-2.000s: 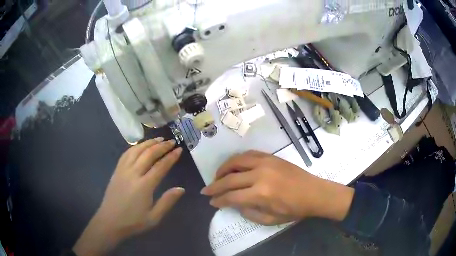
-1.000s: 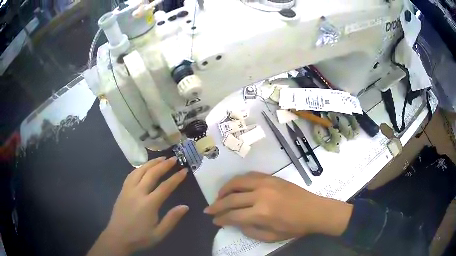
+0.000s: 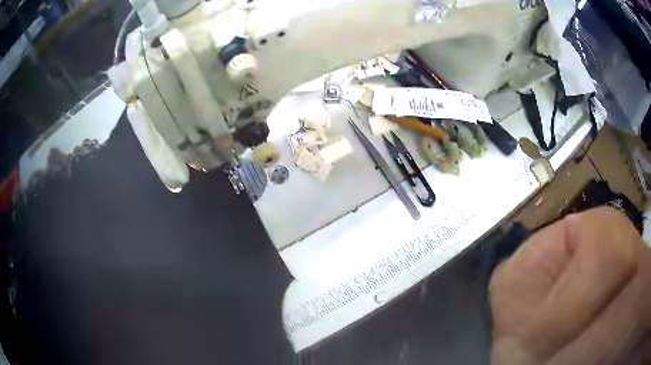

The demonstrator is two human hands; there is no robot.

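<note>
The black fabric panel [image 3: 143, 249] lies at the left of the white table, with its edge beside the presser foot and needle [image 3: 234, 180] of the off-white sewing machine [image 3: 342, 53]. A pale scalloped edging [image 3: 68, 160] runs along its far left side. My right hand [image 3: 571, 278] is large and blurred at the lower right, fingers curled, off the table. Whether it holds anything is hidden; dark cloth shows behind it. My left hand is not in view. Small cream labels [image 3: 318, 151] lie in a loose pile right of the needle.
Tweezers [image 3: 385, 170] and black snips [image 3: 410, 171] lie right of the labels. A printed white care label [image 3: 428, 104], an orange-yellow stick [image 3: 417, 127] and beige-green bundles [image 3: 453, 151] lie under the arm. A printed scale [image 3: 371, 271] follows the front edge. A cardboard box [image 3: 617, 160] stands right.
My left hand has left the fabric and is out of the picture. My right hand has moved from the table's front to the far lower right. The black panel stays beside the needle.
</note>
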